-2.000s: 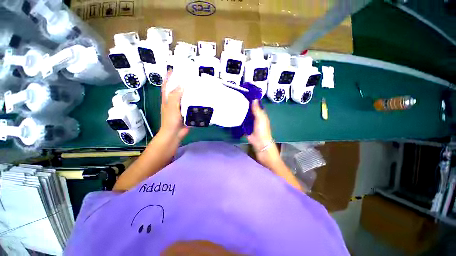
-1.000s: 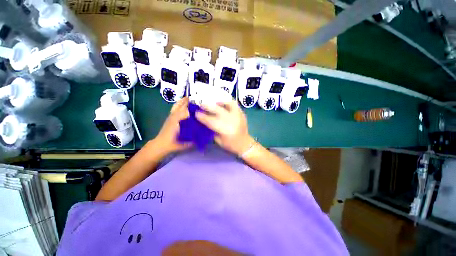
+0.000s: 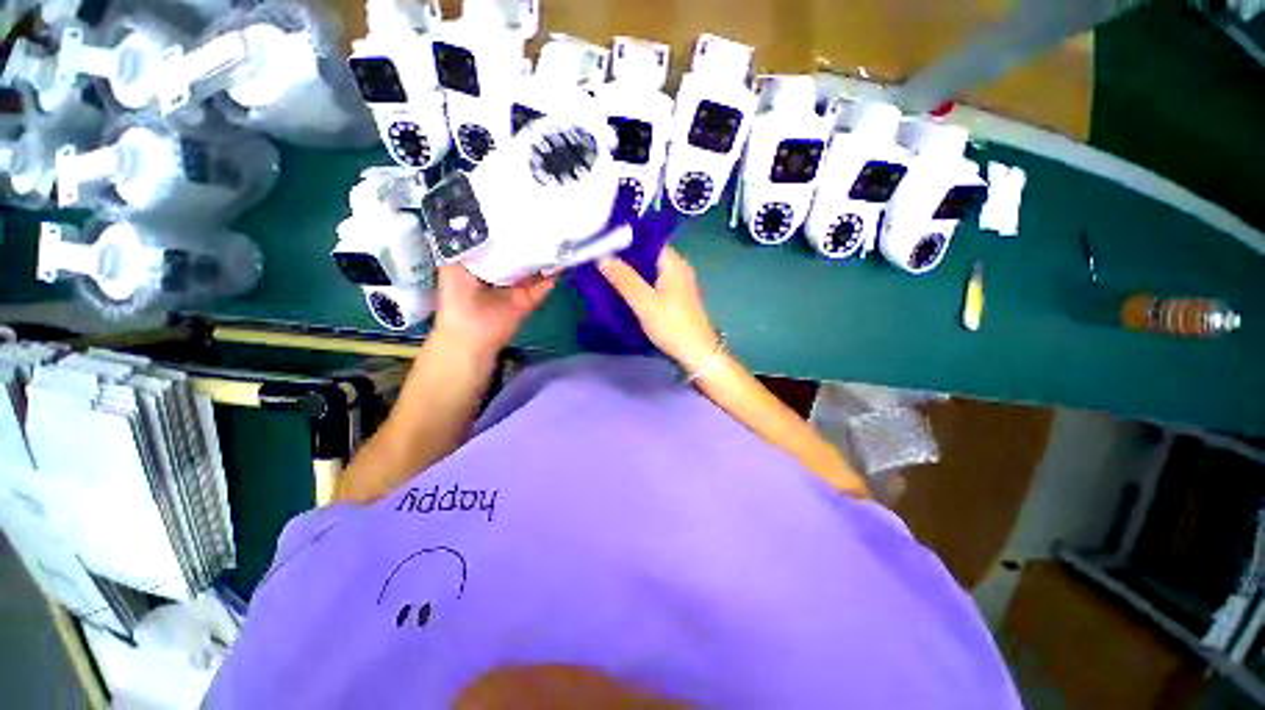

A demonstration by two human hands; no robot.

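Observation:
A white security camera [image 3: 534, 208] is held up over the bench in front of me, tilted, its ringed round face up and to the right and its dark window at the left. My left hand [image 3: 486, 302] grips it from below at its left part. My right hand [image 3: 666, 298] holds a dark purple cleaning cloth [image 3: 617, 312] beside the camera's right side. A thin white antenna [image 3: 597, 250] sticks out near my right fingers. The cloth partly hides the right fingers.
Several white cameras [image 3: 781, 160] stand in a row behind; one more [image 3: 386, 257] is left of my left hand. Bagged cameras [image 3: 174, 174] are at far left. A yellow-handled tool [image 3: 974, 298], white paper piece [image 3: 1003, 198] and orange-brown bottle [image 3: 1165, 315] lie right. Stacked white sheets [image 3: 111, 458] are lower left.
The held camera has been raised and turned from low between my hands, and its ringed face now shows. My right hand and the cloth have moved to its right side. The whole view has shifted.

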